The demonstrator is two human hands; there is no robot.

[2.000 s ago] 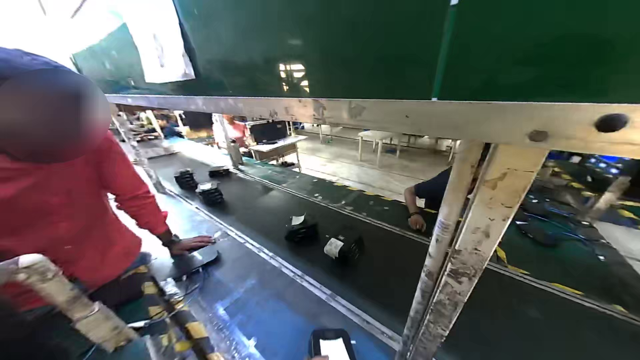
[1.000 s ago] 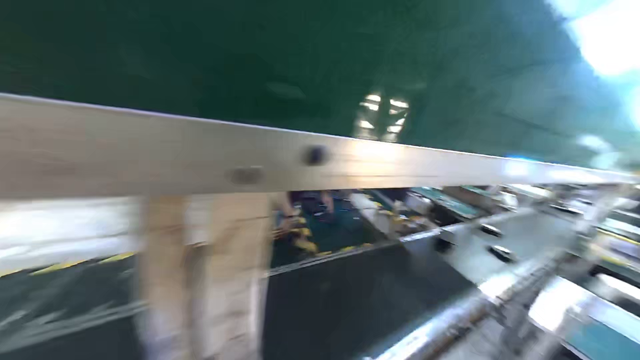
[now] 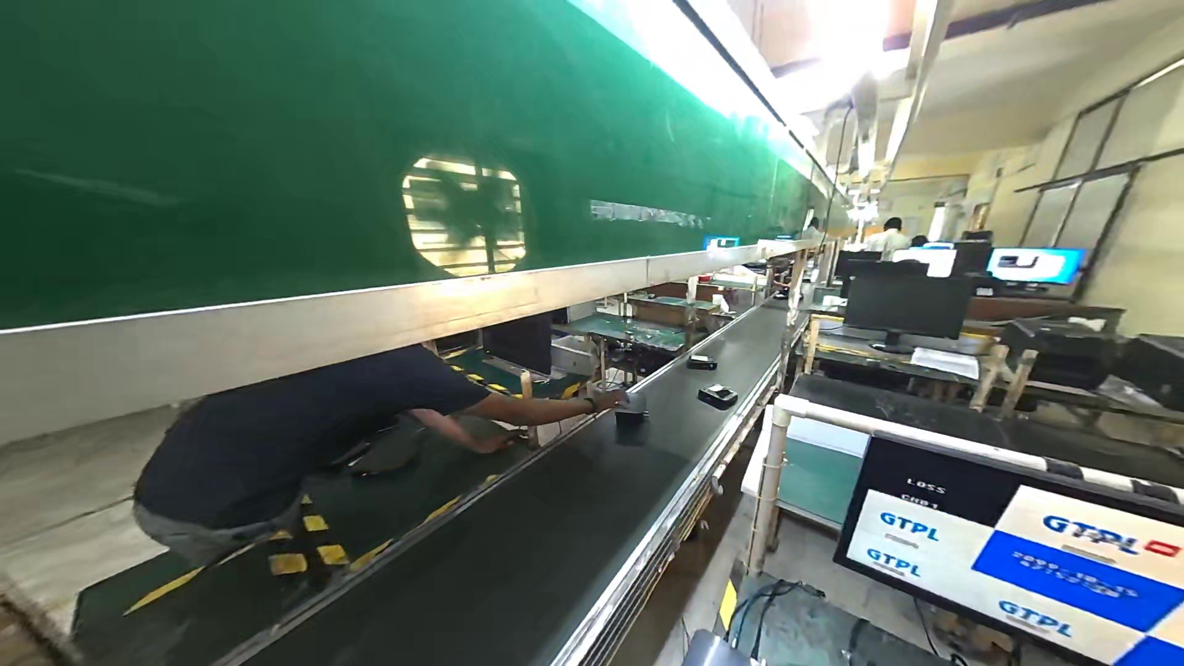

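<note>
Neither of my hands shows in the head view. A dark conveyor belt runs from the bottom of the view toward the far centre. Several small black devices lie on it: one with a pale patch on top near the right rail, and another farther along. A co-worker in a dark shirt leans in from the left, one hand at a black boxy item on the belt. Whether that hand grips it cannot be told.
Above the belt spans a green panel with a metal beam along its lower edge. At the lower right, a lit monitor stands behind a pale pipe frame. Benches with a dark monitor and black boxes stand farther right.
The view has swung far round to the right. The person in red and the stacked black items from the oldest frame are out of view; the lit monitor and right-hand benches now show.
</note>
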